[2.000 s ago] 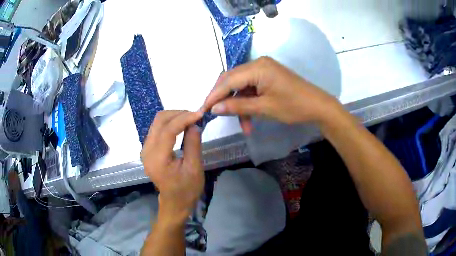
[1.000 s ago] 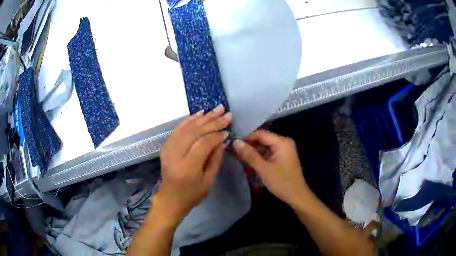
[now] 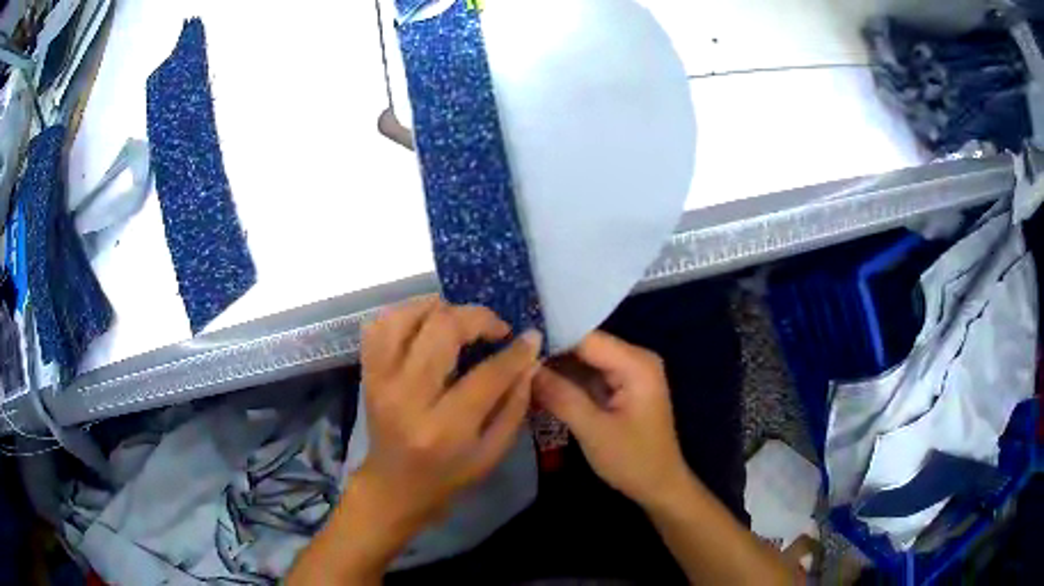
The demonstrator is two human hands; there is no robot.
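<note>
A speckled navy strip (image 3: 469, 160) lies lengthwise on the left edge of a pale grey rounded cloth piece (image 3: 607, 160), on the white table. Their top ends leave the picture. Their near end hangs over the table edge. My left hand (image 3: 441, 395) grips the strip's near end, fingers bent over it. My right hand (image 3: 613, 406) pinches the near corner beside it, the fingertips of both hands nearly touching. A loose navy strip (image 3: 197, 183) lies flat to the left. The needle area is out of view.
Navy strips (image 3: 57, 258) hang at the far left edge. A small brown piece (image 3: 395, 128) sits left of the work. Grey cloth (image 3: 206, 481) is heaped below the table. A navy bundle (image 3: 962, 86) lies far right, above a blue crate (image 3: 853, 303) with pale pieces.
Since one second ago, the strip's near end and both hands have shifted slightly down in the picture. Two seconds ago the hands were over the table, with the strip partly hidden under them.
</note>
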